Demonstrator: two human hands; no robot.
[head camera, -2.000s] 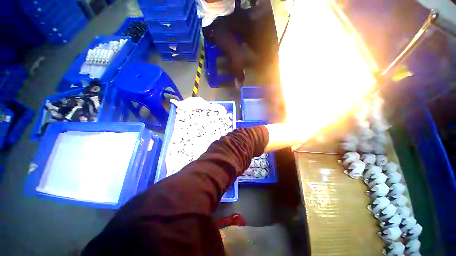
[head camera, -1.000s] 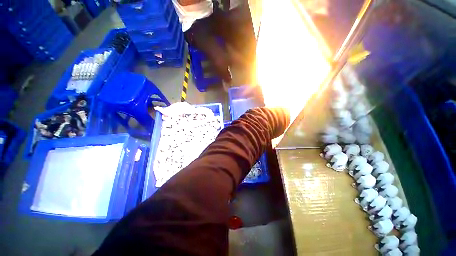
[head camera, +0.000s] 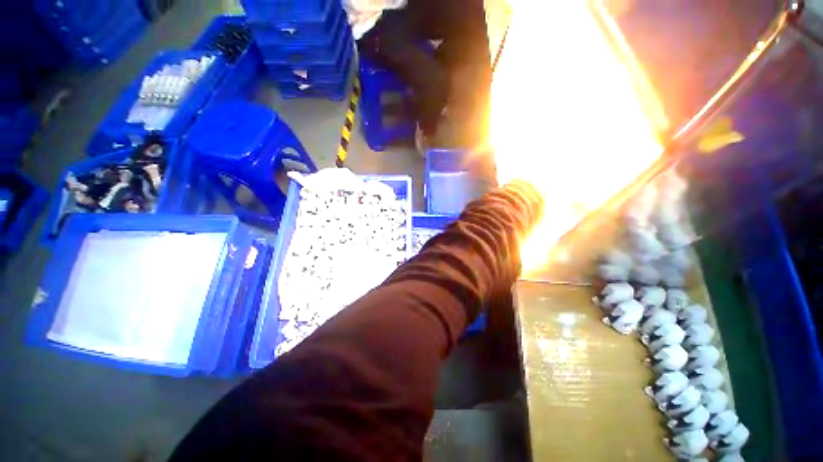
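Observation:
My left arm in a dark red-brown sleeve (head camera: 388, 316) reaches from the bottom edge up to a very bright lamp panel (head camera: 577, 108). The cuff ends at the glare, and my left hand is lost in it, so its fingers and anything held cannot be made out. My right hand is out of the picture. Rounded white-grey pieces (head camera: 670, 358) stand in rows along the far side of the bench covered with shiny brown cardboard (head camera: 577, 379).
A blue crate with a white liner (head camera: 347, 248) holds jumbled small parts beside the bench. A blue crate with a flat white sheet (head camera: 135, 293), a blue stool (head camera: 242, 131) and stacked blue crates (head camera: 298, 45) stand at left. A person (head camera: 411, 54) sits beyond. A metal rod (head camera: 735, 77) rises by the lamp.
Since one second ago the view has shifted, so the lamp and bench appear further right. Two seconds ago a pale, overexposed wrist showed past the cuff; now the cuff meets the glare.

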